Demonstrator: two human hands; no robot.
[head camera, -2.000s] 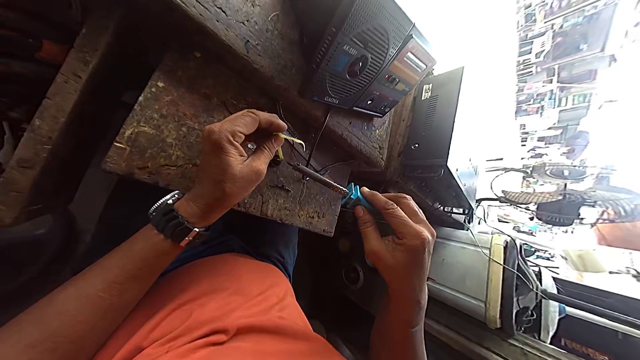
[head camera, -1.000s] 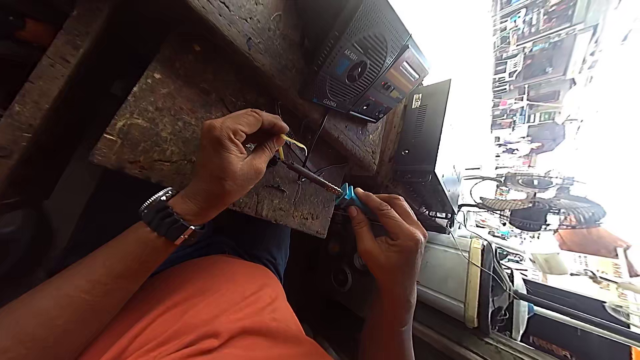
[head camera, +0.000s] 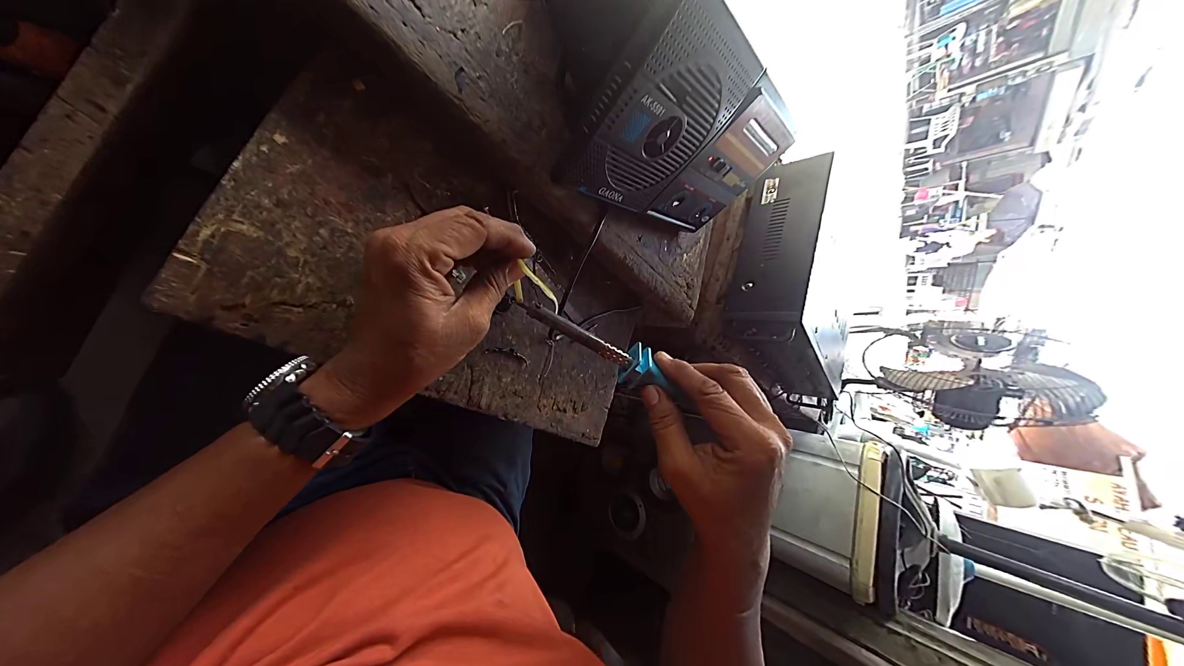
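Note:
My right hand (head camera: 721, 435) grips the blue handle of a soldering iron (head camera: 592, 342), whose metal barrel points up and left over a worn wooden board (head camera: 518, 398). Just beyond the iron's front end, my left hand (head camera: 435, 296) pinches a thin yellow wire or strip (head camera: 541, 279) between thumb and fingers. Part of the yellow piece loops out below the fingertips, close to the iron; whether they touch I cannot tell. A small metallic bit shows between the left fingers, largely hidden. Thin dark wires (head camera: 585, 264) run over the wood behind the iron.
A black speaker-like unit with a round grille (head camera: 661, 134) stands on the bench at the top. Beside it is a black vented metal case (head camera: 777, 268). A pale appliance casing (head camera: 819, 513) and loose cables lie at the right, with a fan (head camera: 971, 393) farther off.

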